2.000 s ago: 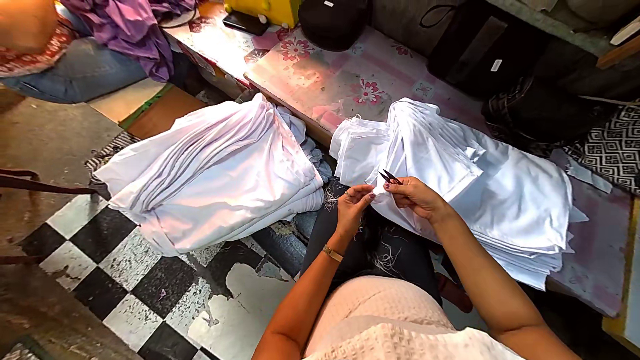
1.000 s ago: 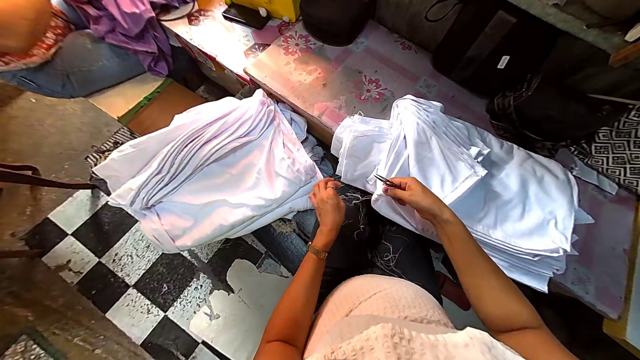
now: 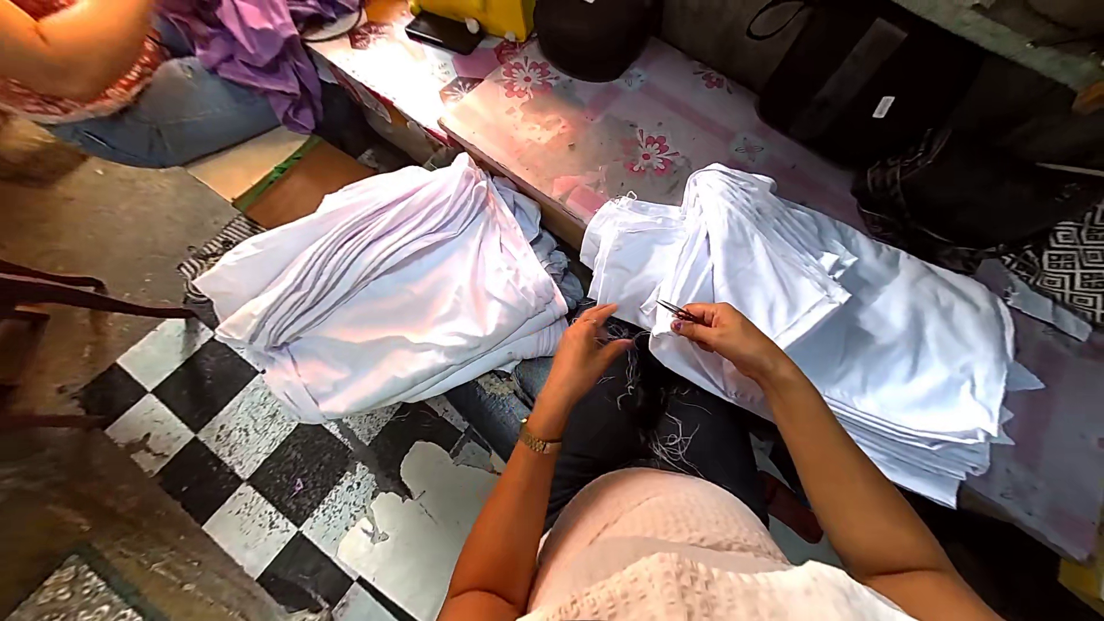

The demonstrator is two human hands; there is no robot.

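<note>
My right hand holds small dark thread snips, their tips pointing left over the near left edge of a stack of white cloth pieces on the bench. My left hand is apart from it to the left, fingers spread, with nothing seen in it; it is between the two stacks. Another stack of white cloth lies on the left, draped in folds, near my left hand. Cut thread ends are scattered on the dark trousers over my lap.
The bench has a flowered cover. On it stand a black rounded object, a phone and a black bag. A person in jeans sits at the upper left beside purple cloth. The floor has checkered tiles.
My left hand was close to the snips two seconds ago, then moved left toward the left stack; its fingers are now more spread. My right hand still holds the snips.
</note>
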